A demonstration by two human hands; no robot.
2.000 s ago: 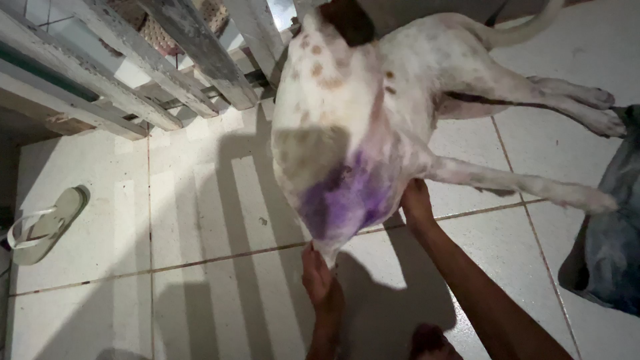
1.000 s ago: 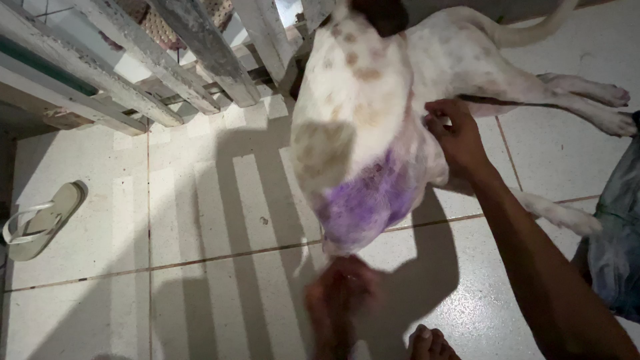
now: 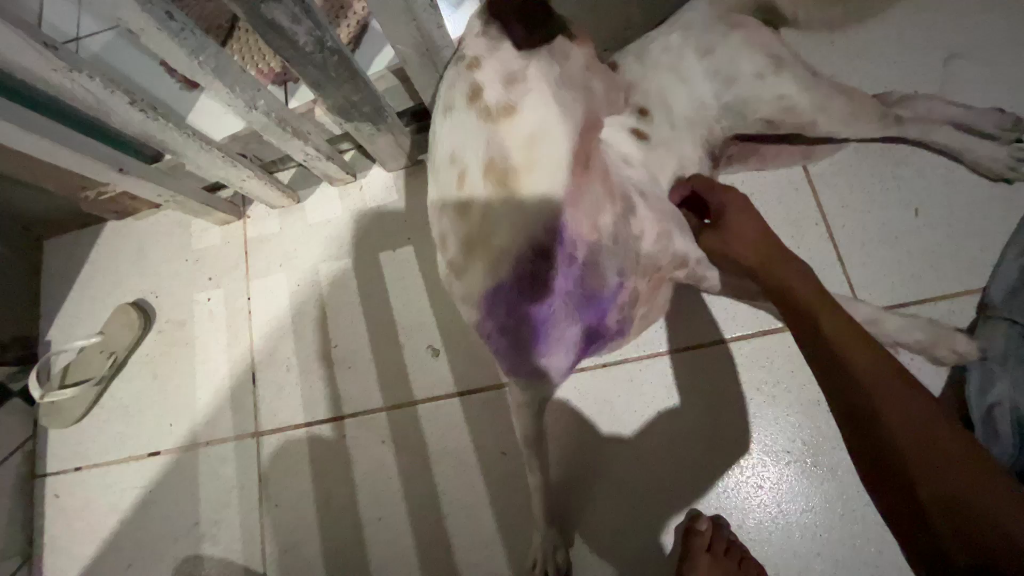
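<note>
A white dog with brown spots [image 3: 512,144] lies on its side on the tiled floor, its head cut off by the top edge. A purple stain [image 3: 552,312] covers its chest and shoulder area. One foreleg [image 3: 530,448] stretches toward the bottom edge; the other passes beneath my right forearm. My right hand [image 3: 720,224] is against the dog's side near that foreleg, fingers curled; whether they pinch the skin is unclear. My left hand is out of view.
A slatted, worn wooden barrier [image 3: 320,88] stands at the upper left. A flip-flop [image 3: 96,368] lies at the left. Bare toes [image 3: 712,548] show at the bottom, blue-grey cloth [image 3: 1000,344] at the right edge.
My left hand, at the dog's extended foreleg two seconds ago and blurred below its chest one second ago, has left the view. My right hand has moved up from below the other foreleg to the dog's side.
</note>
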